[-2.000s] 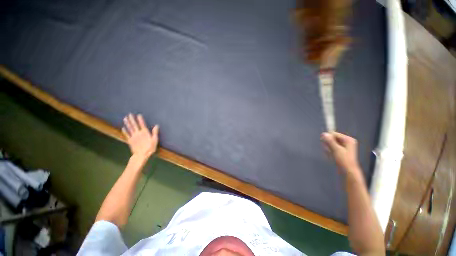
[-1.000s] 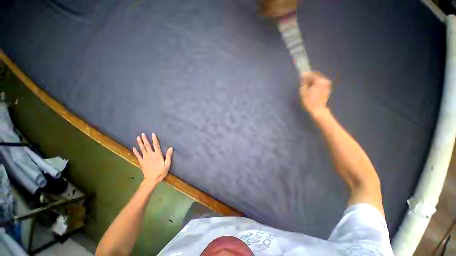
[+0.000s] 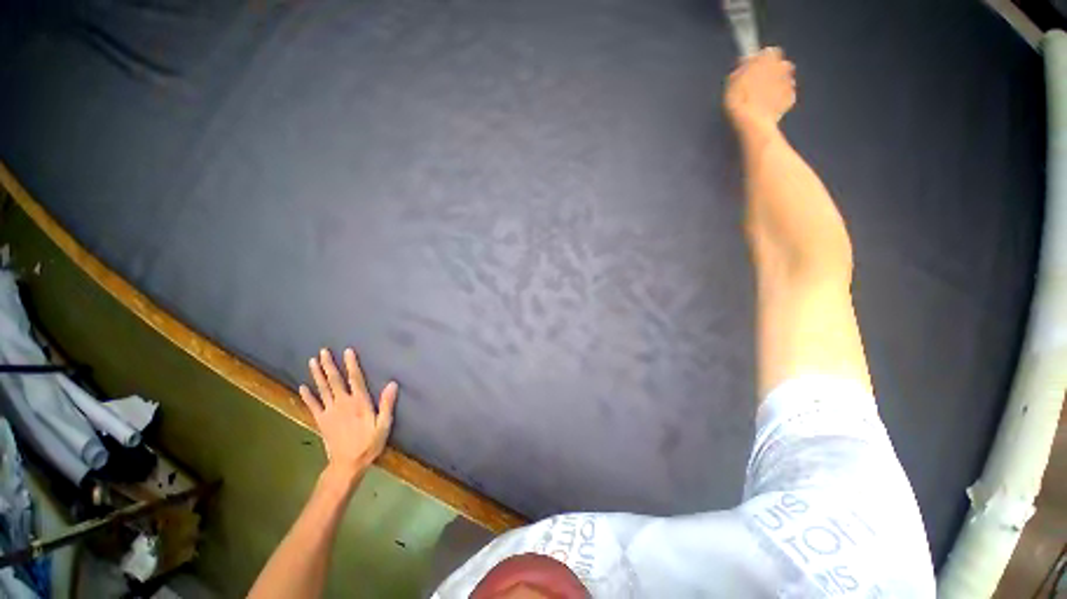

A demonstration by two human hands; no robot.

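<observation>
Dark grey fabric [image 3: 527,234] covers most of the table, with soft creases at the upper left and faint ripples in the middle. My right hand [image 3: 761,88] is stretched far out over the fabric and grips the pale handle of the feather duster [image 3: 742,21]. The duster's feathered head is beyond the top edge of the picture. My left hand [image 3: 351,412] lies flat, fingers spread, on the fabric at the table's near edge, holding nothing.
The wooden table edge [image 3: 222,360] curves along the near left side. A cream roll [image 3: 1030,386] lies across the fabric's right end, with brown wood beyond it. At the lower left, a rack holds white rolls [image 3: 59,410] above the green floor [image 3: 263,486].
My right arm has reached farther forward with the duster, whose head has left the picture. My left hand stays flat at the table edge. The cream roll appears farther right than in the earliest frame.
</observation>
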